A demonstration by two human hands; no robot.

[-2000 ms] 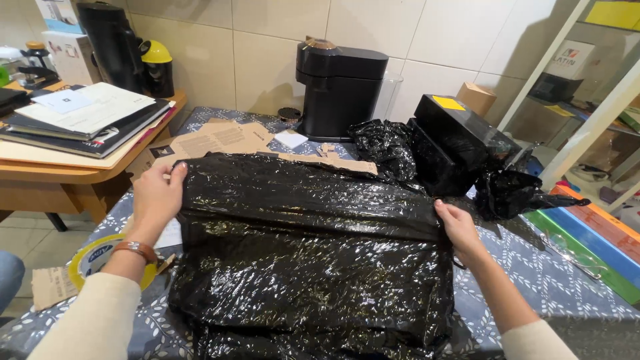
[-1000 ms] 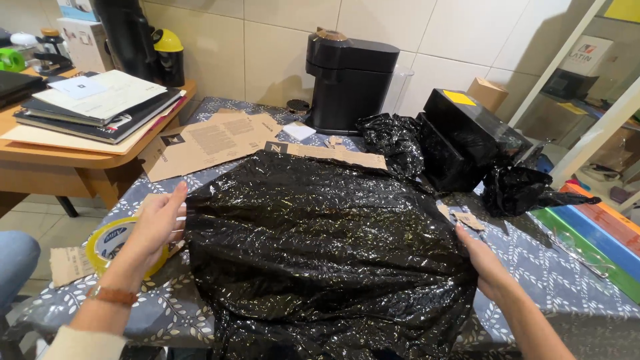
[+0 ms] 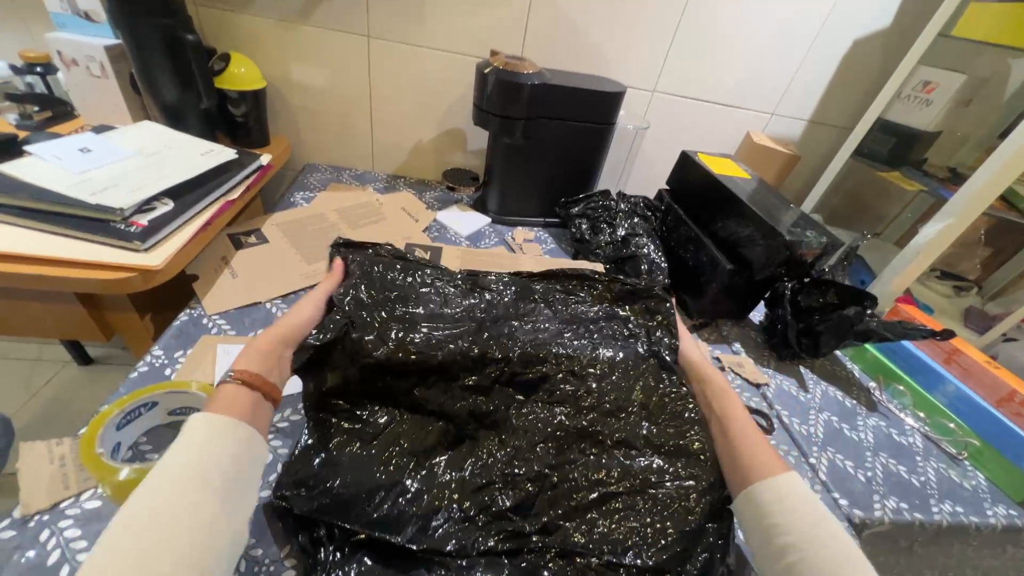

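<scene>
A large sheet or bag of shiny black plastic film [image 3: 512, 400] spreads across the front of the table. My left hand [image 3: 316, 308] grips its upper left side, the fingers mostly hidden by the film. At its upper right side my right hand [image 3: 686, 340] holds the edge, fingers largely behind the plastic. Just beyond the film's top edge lie a flattened cardboard strip [image 3: 512, 260] and printed cardboard pieces [image 3: 312, 240]. A roll of yellow-edged clear tape [image 3: 144, 432] rests left of my left forearm.
A black coffee machine [image 3: 548, 144] stands against the tiled wall. Black boxes [image 3: 744, 216] and crumpled black plastic [image 3: 616, 232] are at the back right. Binders [image 3: 944, 400] and eyeglasses [image 3: 920, 420] lie at the right. Papers and folders [image 3: 128, 184] are stacked on a wooden desk [image 3: 232, 232].
The black film, slack and narrowed toward its top a second ago, now has a broader, straighter top edge. Both hands keep hold of its sides.
</scene>
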